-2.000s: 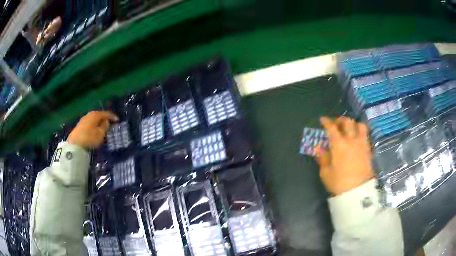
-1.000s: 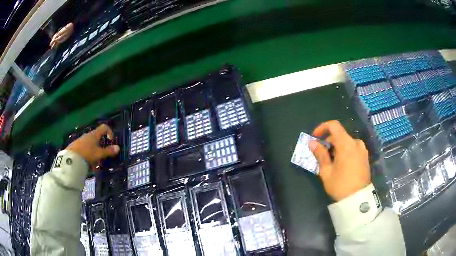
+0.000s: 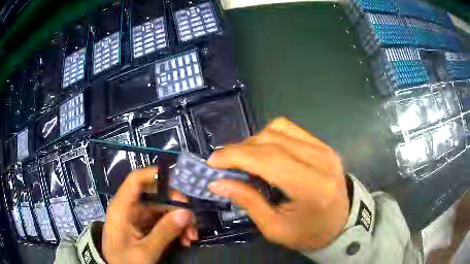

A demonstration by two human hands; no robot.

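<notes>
My left hand [image 3: 149, 216] is low at the centre-left, closed around a black front housing [image 3: 134, 149] with a thin blue-green edge, which is held tilted above the black tray. My right hand [image 3: 288, 185] pinches a pale grey keypad [image 3: 195, 178] between thumb and fingers, over the lower part of that housing. The keypad looks slightly tilted and blurred; I cannot tell whether it is seated. My fingers hide part of the housing's lower end.
The black housing tray [image 3: 227, 67] spans the left, with several phones with keypads fitted [image 3: 179, 76]. A clear keypad tray [image 3: 425, 129] at the right holds stacked keypads [image 3: 407, 64] in its upper pockets. The dark green bench surface [image 3: 299, 67] lies between the trays.
My left hand has lifted a housing from the tray and moved right and nearer. My right hand has brought the keypad left to it. The view has shifted downward.
</notes>
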